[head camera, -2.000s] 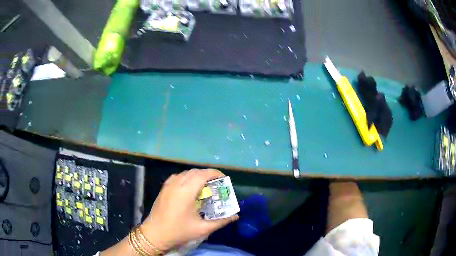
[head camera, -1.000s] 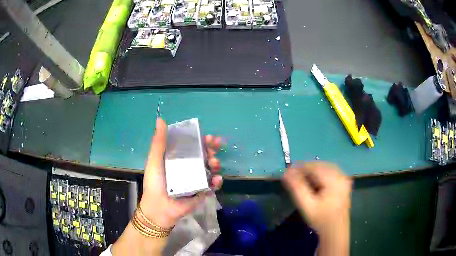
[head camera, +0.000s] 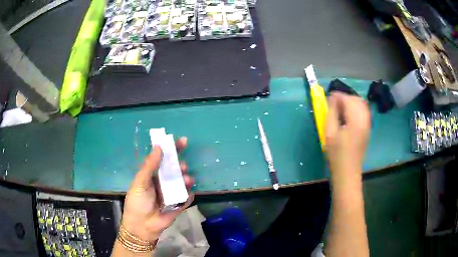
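Observation:
My left hand (head camera: pixel 145 201) holds a power supply unit (head camera: pixel 172 173) over the bench's front edge, its plain silver-grey metal side turned up. My right hand (head camera: pixel 347 123) is over the right part of the teal mat, fingers curled, at a crumpled black cloth (head camera: pixel 341 86). It covers part of a yellow utility knife (head camera: pixel 318 108), whose silver blade points away from me. Whether the fingers grip the cloth is hidden. A thin silver pen-like tool (head camera: pixel 266 150) with a dark end lies on the mat between my hands.
Rows of units (head camera: pixel 170 17) and one separate unit (head camera: pixel 129 56) sit on a black foam sheet (head camera: pixel 201 73). A green roll (head camera: pixel 80 60) lies left. A second black cloth (head camera: pixel 381 95), a bottle (head camera: pixel 409 88) and more units (head camera: pixel 434 131) are right; another board of units (head camera: pixel 63 228) is low left.
My left hand has turned the unit from its broad face to a narrow side. My right hand has moved from the bench edge forward and right to the black cloth. The view has shifted.

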